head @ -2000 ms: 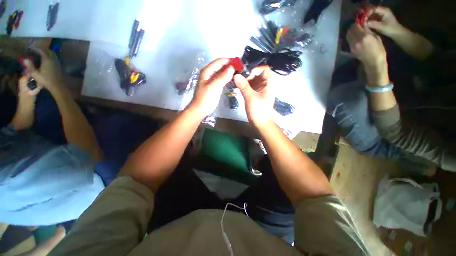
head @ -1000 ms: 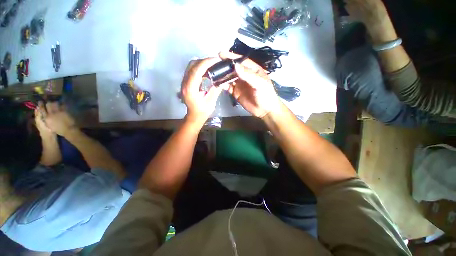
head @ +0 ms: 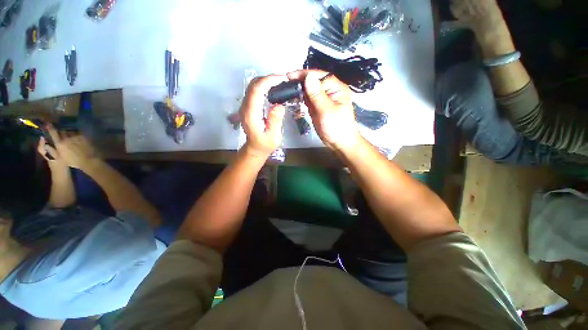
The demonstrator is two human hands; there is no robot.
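Observation:
A black cylindrical housing (head: 285, 93) lies nearly level between my two hands, above the front edge of the white-covered table. My left hand (head: 261, 116) is curled round its left end, thumb below and fingers above. My right hand (head: 332, 109) pinches at its right end, where the fingertips hide part of it. A coiled black cable (head: 353, 69) lies on the table just beyond my right hand. A clear poly bag (head: 250, 80) lies partly under my left hand, and its lower end shows below that hand.
A wire bundle with yellow connectors (head: 174, 120) and black rods (head: 171, 72) lie to the left. More rods (head: 329, 29) and bagged parts lie at the back right. A person in light blue (head: 84, 251) sits left; another person's arm (head: 503, 61) is at the right.
The red part between my hands two seconds ago no longer shows; the black housing is there instead. Since one second ago, my right hand has shifted slightly. The view has moved a little.

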